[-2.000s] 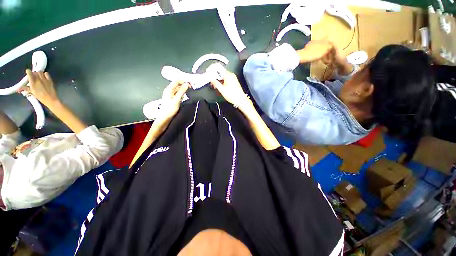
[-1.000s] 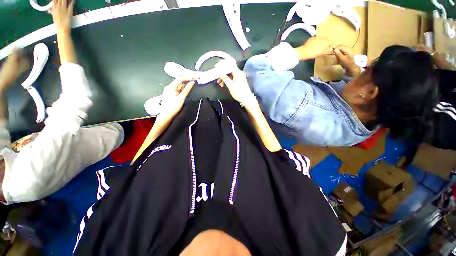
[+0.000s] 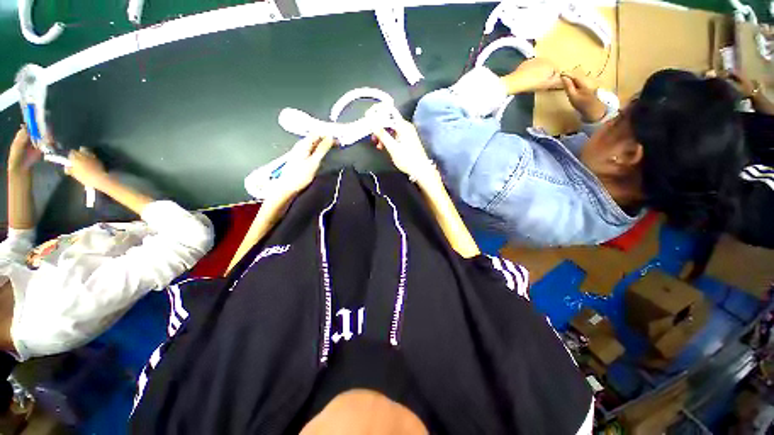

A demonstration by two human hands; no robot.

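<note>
A white housing lies across in front of me, just above the dark bench, its rounded end to the left. My left hand pinches its lower edge near the middle. My right hand holds its right end with the fingertips. A thin white curved cover strip arches behind the housing. Another white housing with a bit of blue lies on the bench, partly hidden under my left hand. What the fingertips touch is too small to tell.
A person at the left holds a white housing with a blue cell. A person in a denim jacket works at the right beside a cardboard sheet. A white arm piece lies ahead, near the conveyor rail. Cartons stand on the blue floor.
My hands stay almost in place on the housing. Blue now shows on the housing under my left hand. The left neighbour's hands have come back from the belt and hold a housing.
</note>
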